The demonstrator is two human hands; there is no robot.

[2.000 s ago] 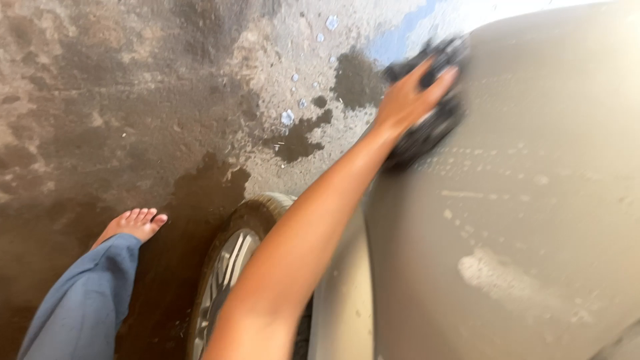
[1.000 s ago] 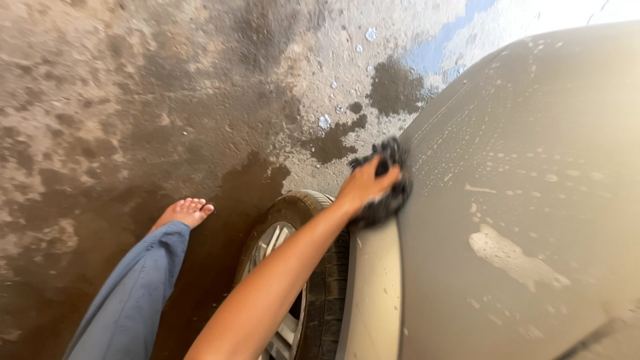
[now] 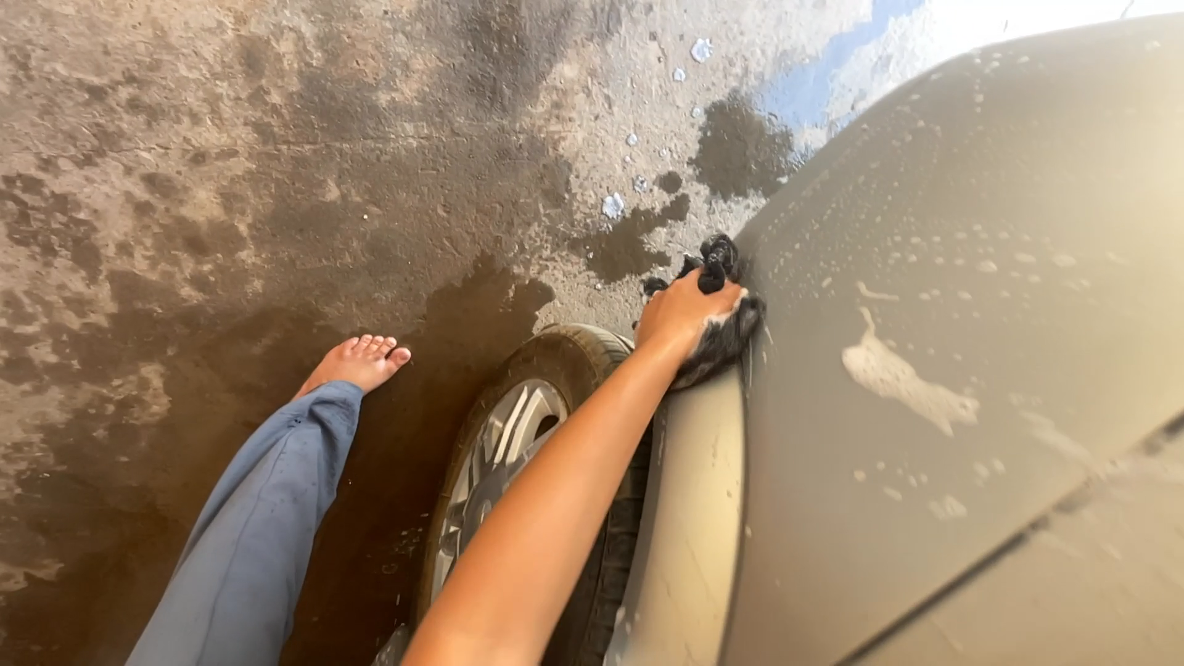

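Note:
My left hand grips a wet black cloth with foam on it, its bunched folds rising around my fingers. Hand and cloth rest at the upper end of the pale fender, against the edge of the beige car body panel. Below them, my forearm crosses over the tire and the silver wheel rim, hiding part of both. White suds and droplets dot the panel, with one larger foam patch. My right hand is not in view.
My bare foot and blue trouser leg are left of the wheel. The rough concrete floor has dark wet patches and small bits of foam. A dark seam crosses the bodywork at the lower right.
Two seconds ago, my hand and the cloth were farther up on the large panel; they have moved down to the fender's end, near the tire. The cloth has stayed in my grip.

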